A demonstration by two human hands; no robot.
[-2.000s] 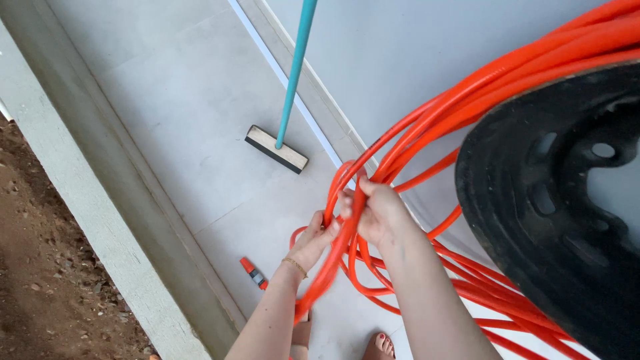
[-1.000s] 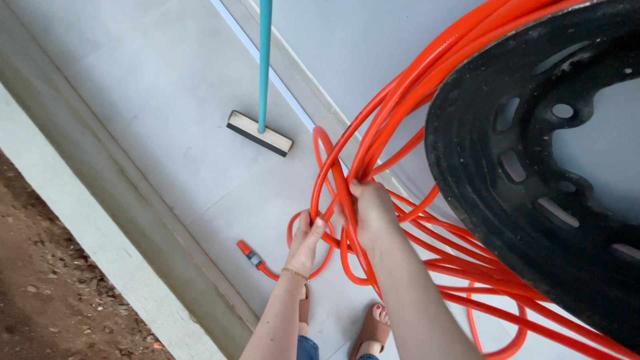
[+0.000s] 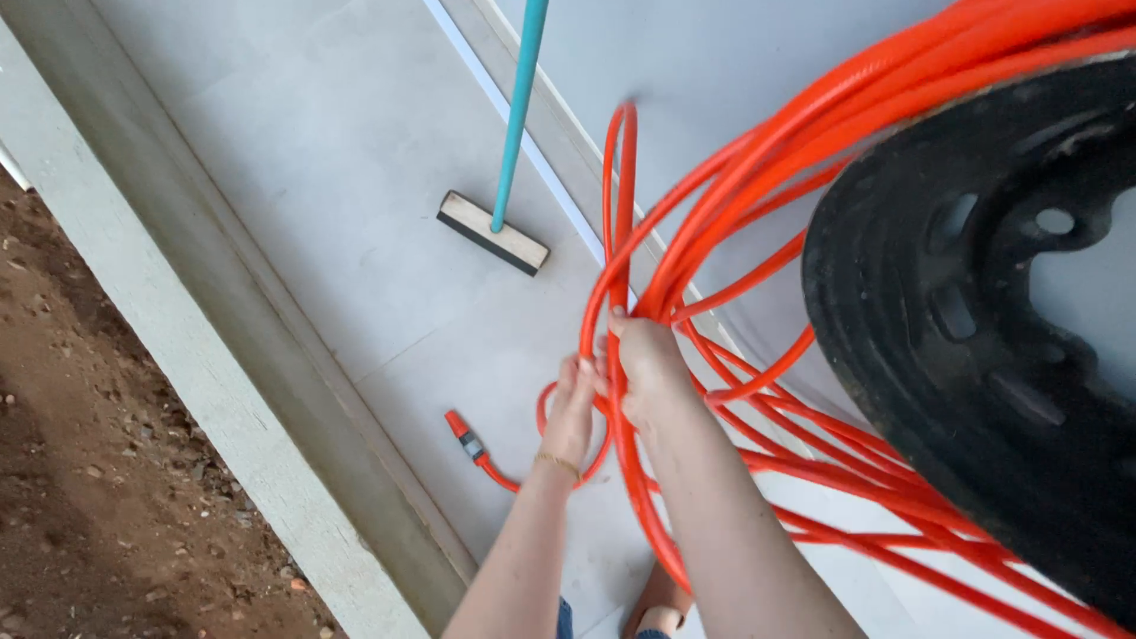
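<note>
Several loops of an orange-red garden hose hang over a black metal wheel rim at the right. My right hand is closed around hose strands left of the rim. Just left of it, my left hand, with a thin bracelet at the wrist, has its fingers on a hose strand; its fingertips are partly hidden behind the hose. One narrow loop stands up above both hands. The hose's end, with a grey and orange connector, lies on the tiled floor left of my left hand.
A squeegee with a teal handle stands on the grey tiles near the wall. A concrete ledge runs diagonally at the left, with bare soil beyond. My sandalled foot is at the bottom.
The hose strands at my hands have shifted, and a narrow loop now rises higher above them. Both hands remain at the hose. The view has moved somewhat.
</note>
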